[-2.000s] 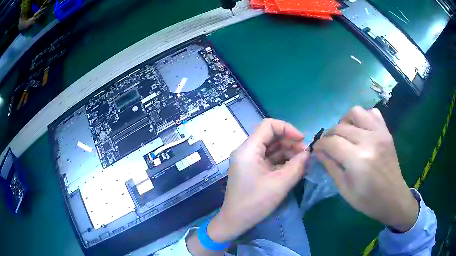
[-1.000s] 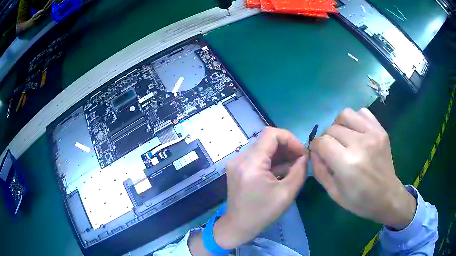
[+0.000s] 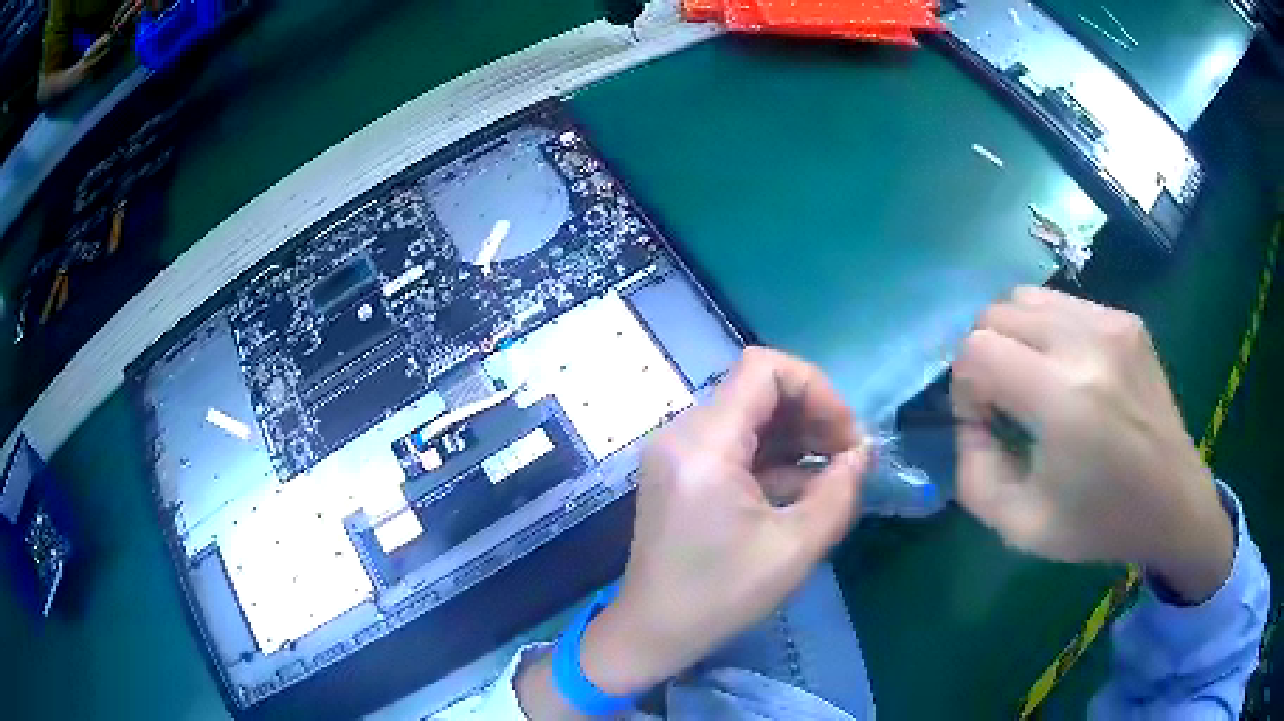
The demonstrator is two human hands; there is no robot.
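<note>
My left hand (image 3: 746, 507), with a blue band at the wrist, pinches the edge of a clear plastic bag (image 3: 904, 476) between thumb and fingertips. A bit of blue shows in the bag. My right hand (image 3: 1056, 423) is curled just right of the bag and blurred; a dark shape shows by its fingers, but what it holds is unclear. The open laptop base (image 3: 620, 369) lies left of my hands, with the black mainboard (image 3: 345, 338) in its upper part and the touchpad module (image 3: 486, 493) lower down. Short white strips lie on the base.
A blue parts bin (image 3: 35, 514) is at the far left. A pale rail (image 3: 282, 226) runs behind the base, with a dark mat of boards beyond. Red-orange bags (image 3: 817, 17) are at the top. Another laptop base (image 3: 1084, 120) and crumpled scrap (image 3: 1059, 237) lie right. A person's hand shows top left.
My right hand has moved right, away from my left hand. The clear bag now shows spread between them, and the thin dark piece seen upright at the right fingertips is no longer distinct.
</note>
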